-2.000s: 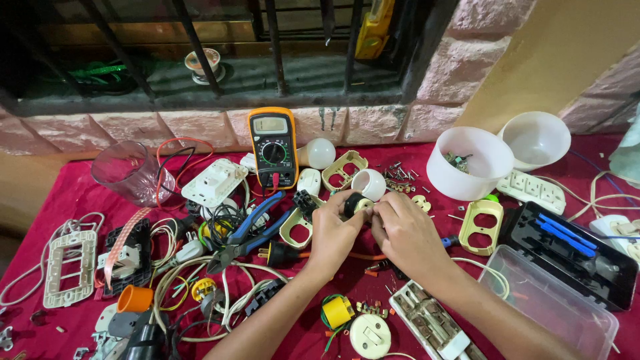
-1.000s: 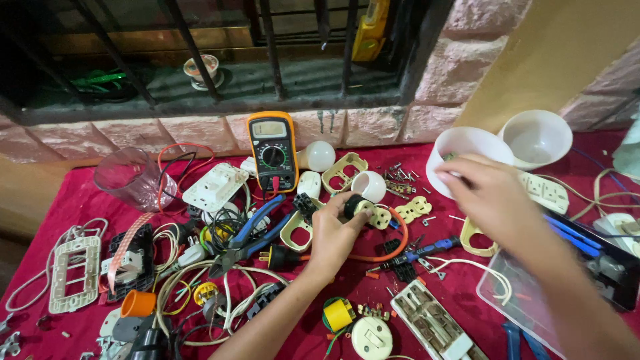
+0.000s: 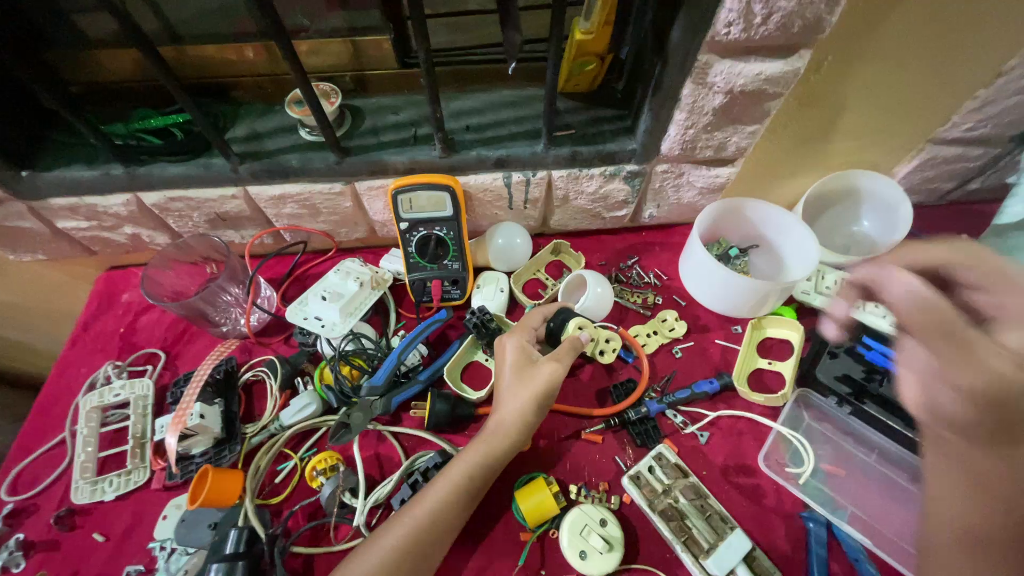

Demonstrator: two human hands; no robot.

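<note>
My left hand (image 3: 532, 368) holds a cream duplex outlet insert (image 3: 596, 340), with a black round part (image 3: 560, 326) against it near the fingertips. An orange cord (image 3: 640, 376) loops from beside the insert back under my left hand to a black plug (image 3: 442, 410). My right hand (image 3: 936, 320) is blurred and raised at the right, over the black case (image 3: 856, 376); whether its fingers hold anything cannot be told. A second cream outlet insert (image 3: 660, 330) lies just right of the held one. A blue-handled screwdriver (image 3: 672, 400) rests on the red cloth.
An orange multimeter (image 3: 432, 240) leans on the brick wall. White tubs (image 3: 748, 284) stand at the back right, one with small metal parts. Diagonal cutters (image 3: 400, 376), tangled wires, a cream outlet cover (image 3: 770, 360), a power strip (image 3: 696, 512) and a clear plastic lid (image 3: 840, 472) crowd the cloth.
My right hand has left the left hand's side, reached to the white tub, then come nearer at the right. The left hand stays in place, and the outlet insert in it shows more fully.
</note>
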